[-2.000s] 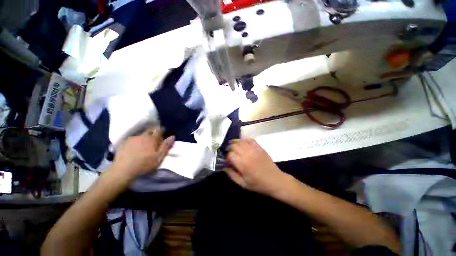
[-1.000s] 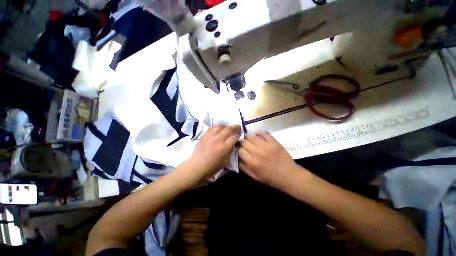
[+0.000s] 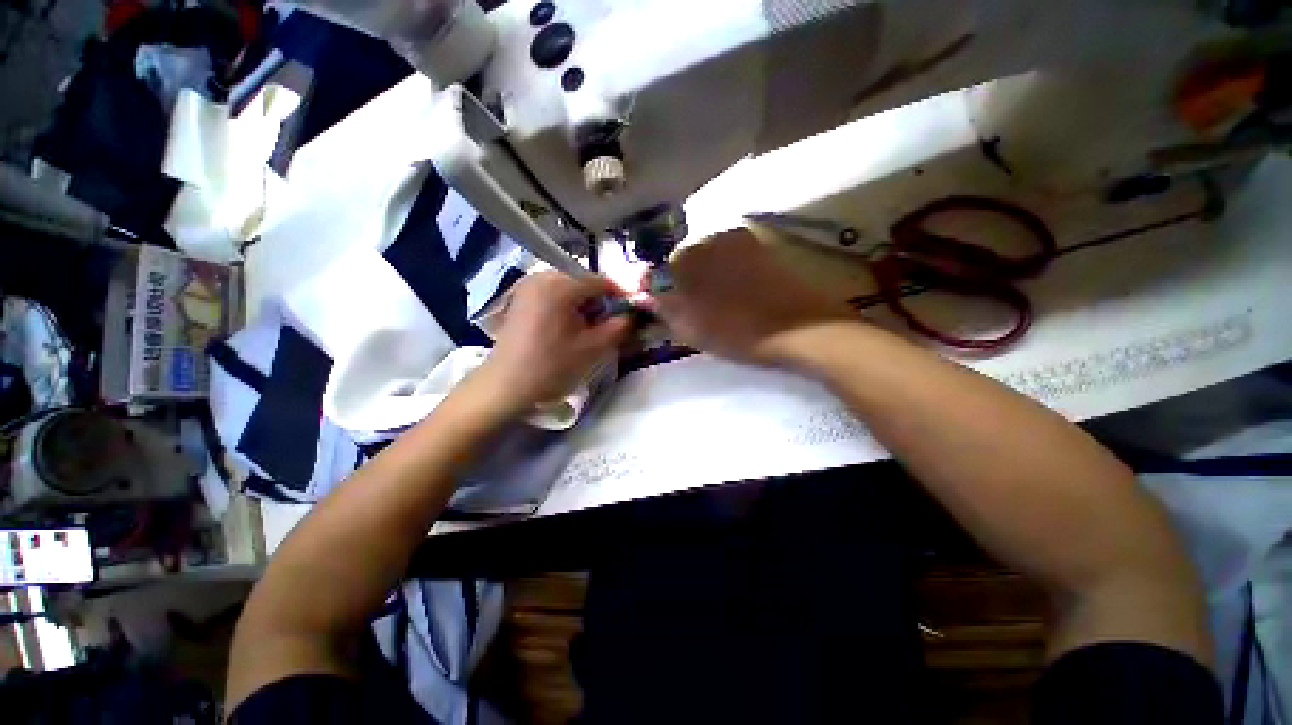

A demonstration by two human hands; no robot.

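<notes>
The garment panels (image 3: 371, 340), white, light grey-blue and navy, lie heaped on the table left of the needle. My left hand (image 3: 556, 337) grips the edge of the cloth just in front of the presser foot (image 3: 652, 234). My right hand (image 3: 737, 300) is beside it, fingers closed on the same edge close under the needle area. The fingertips hide most of the held edge. The sewing machine (image 3: 794, 85) has its head above both hands.
Scissors with dark red handles (image 3: 971, 269) lie on the machine bed under the arm, right of my right hand. White cloth (image 3: 213, 163) and a printed box (image 3: 182, 323) are at the left. Grey-blue pieces (image 3: 1219, 545) hang below the table edge at right.
Both hands have moved forward from the table's front edge to the needle area, with the cloth edge between them. The view has shifted a little.
</notes>
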